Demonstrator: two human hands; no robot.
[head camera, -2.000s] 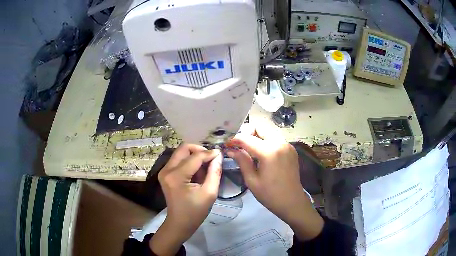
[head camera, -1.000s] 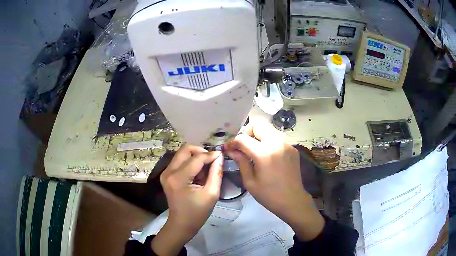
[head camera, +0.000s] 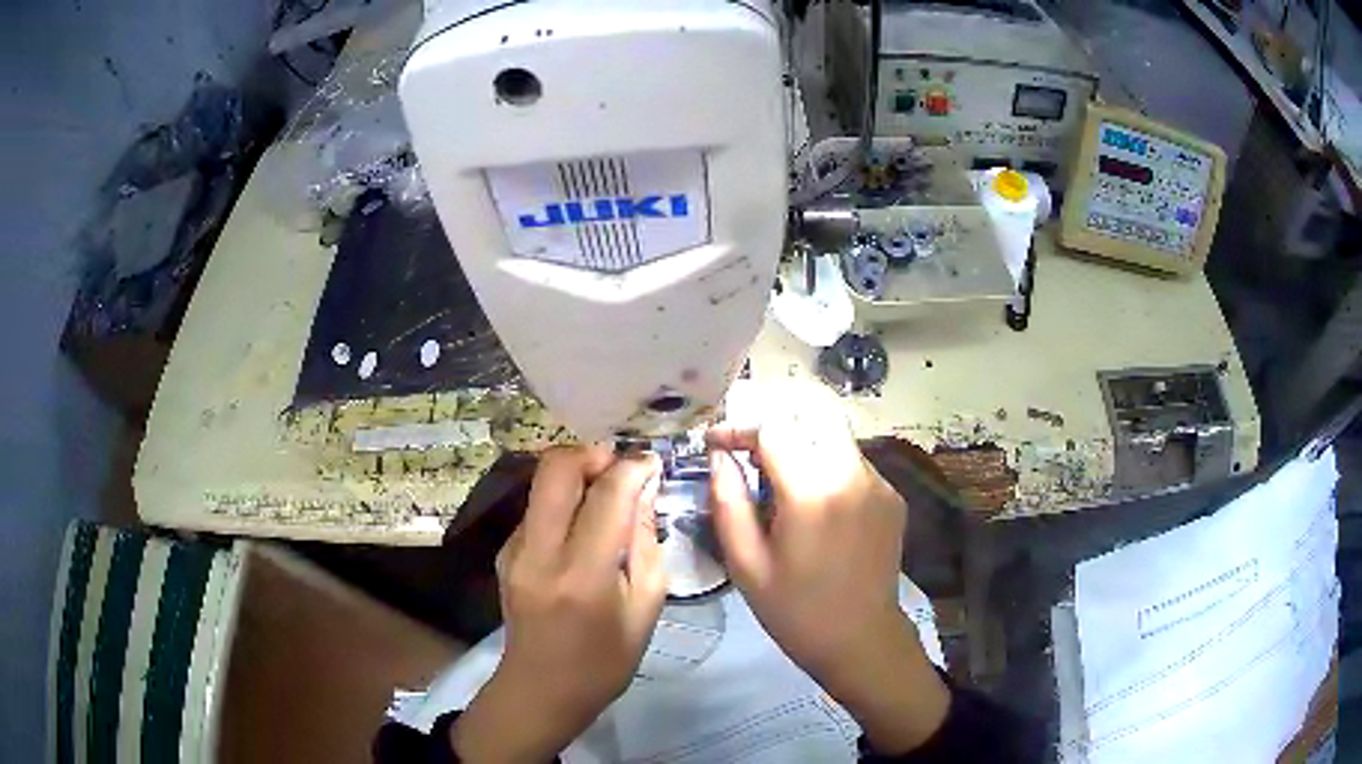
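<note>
The off-white JUKI machine head (head camera: 598, 224) hangs in front of me and hides the needle. My left hand (head camera: 580, 575) is at the left of the brightly lit needle area (head camera: 684, 455), thumb and fingers together; I cannot tell if it pinches something. My right hand (head camera: 814, 537) is at the right of it, fingertips bent toward the small metal parts; what it holds, if anything, is hidden. The rounded metal arm end (head camera: 692, 555) shows between the hands. A white garment panel (head camera: 717, 687) with dark lines lies below, under my wrists.
A panel stack (head camera: 1210, 612) lies at right. On the cream table (head camera: 254, 388) are a dark mat (head camera: 403, 284) with white ovals, a bobbin tray (head camera: 956, 254), a metal disc (head camera: 853, 363), a yellow-topped white bottle (head camera: 1011, 217) and an operation panel (head camera: 1143, 191). A control box (head camera: 971, 97) stands behind.
My fingertips have moved apart, and my right hand is slightly lower. More of the metal parts and the arm end now shows between the hands. The view has shifted slightly.
</note>
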